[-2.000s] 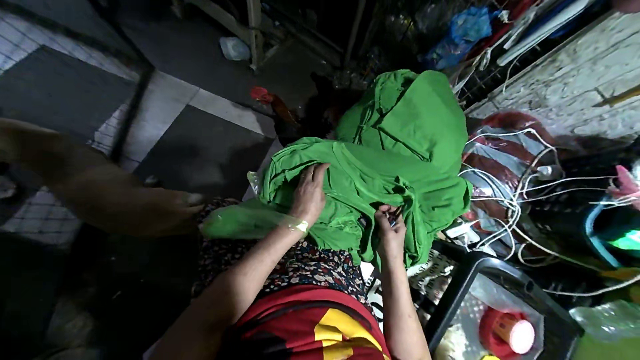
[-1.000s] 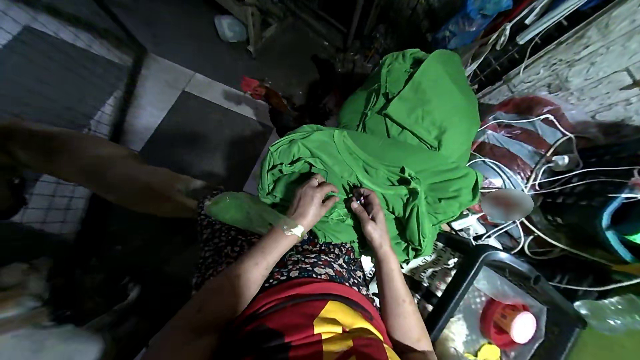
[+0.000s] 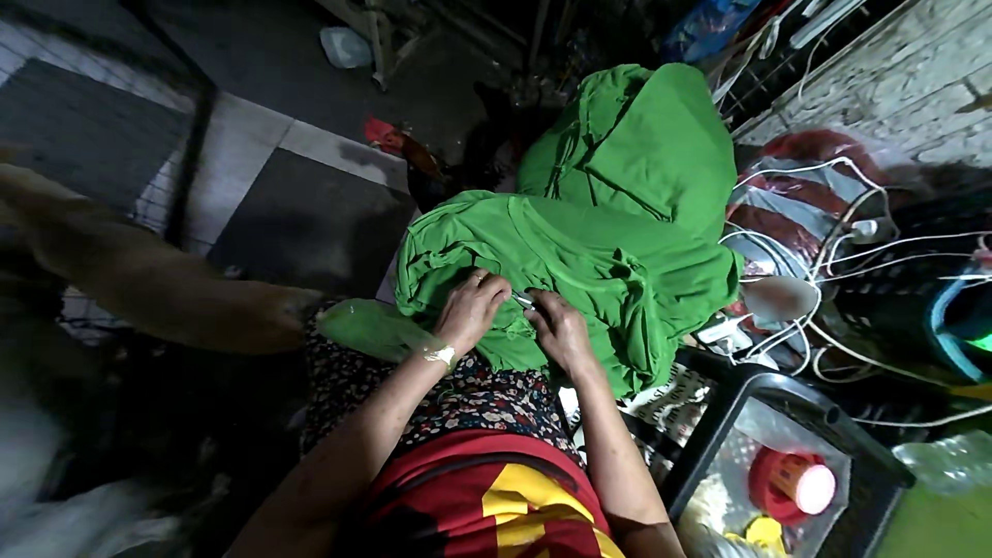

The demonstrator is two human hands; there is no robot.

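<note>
Green fabric [image 3: 573, 232] lies bunched over my lap, with a larger folded heap of it behind. My left hand [image 3: 474, 306], wearing a ring, pinches a bit of this cloth between thumb and fingers. My right hand [image 3: 559, 329] holds a small metal tool [image 3: 524, 300], perhaps thread snips, its tip close to my left fingertips. Whether its blades are open cannot be made out. A sheer green pouch or cloth piece [image 3: 376, 329] rests on my floral-print lap beside my left wrist.
A dog [image 3: 155, 271] stands at the left near wire mesh. Beyond the cloth is a rooster [image 3: 415, 159]. At right are a black crate [image 3: 748, 384] holding a red container [image 3: 783, 484], tangled white cables [image 3: 814, 271], a striped bag [image 3: 806, 190] and a plastic bottle [image 3: 949, 463].
My hands have come closer together on the green cloth since two seconds ago. The rooster's head has come into clearer view. The dog at the left has shifted.
</note>
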